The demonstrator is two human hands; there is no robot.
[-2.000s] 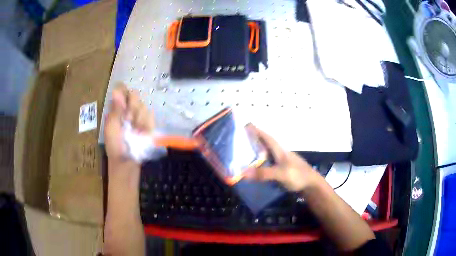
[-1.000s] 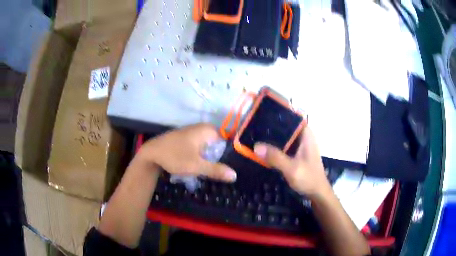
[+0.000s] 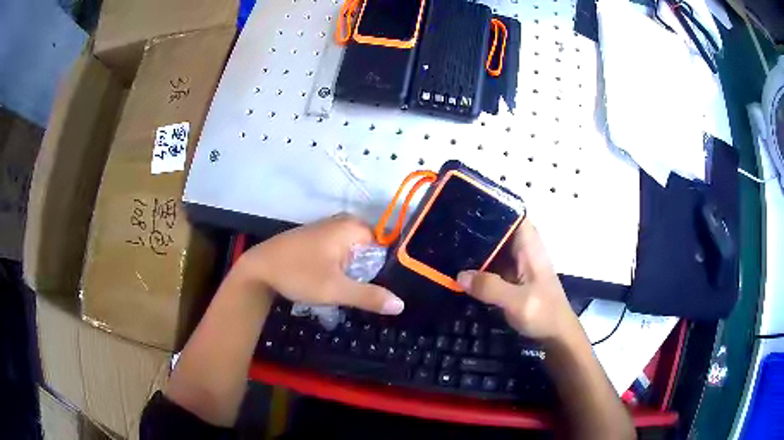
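A black power bank (image 3: 460,225) with an orange-framed glossy square panel and an orange wrist strap (image 3: 402,206) is tilted over the plate's front edge and the keyboard. My right hand (image 3: 526,288) grips its right side, thumb on the frame's lower corner. My left hand (image 3: 322,265) is at its left lower side, with crinkly clear plastic film (image 3: 368,261) bunched in it. More film hangs below that hand over the keys. Whether the left fingers also touch the power bank is hard to tell.
Black units (image 3: 447,64) with orange straps lie on the perforated plate (image 3: 284,176). A black keyboard (image 3: 413,344) is below in a red-edged tray. An open carton (image 3: 155,249) stands left. White papers (image 3: 658,94), a mouse (image 3: 715,228) on a black mat and a blue bin (image 3: 767,400) are right.
The film in my left hand was beside the plate's left part and has come right, next to the power bank. The power bank has turned, its panel now facing up. The view has shifted.
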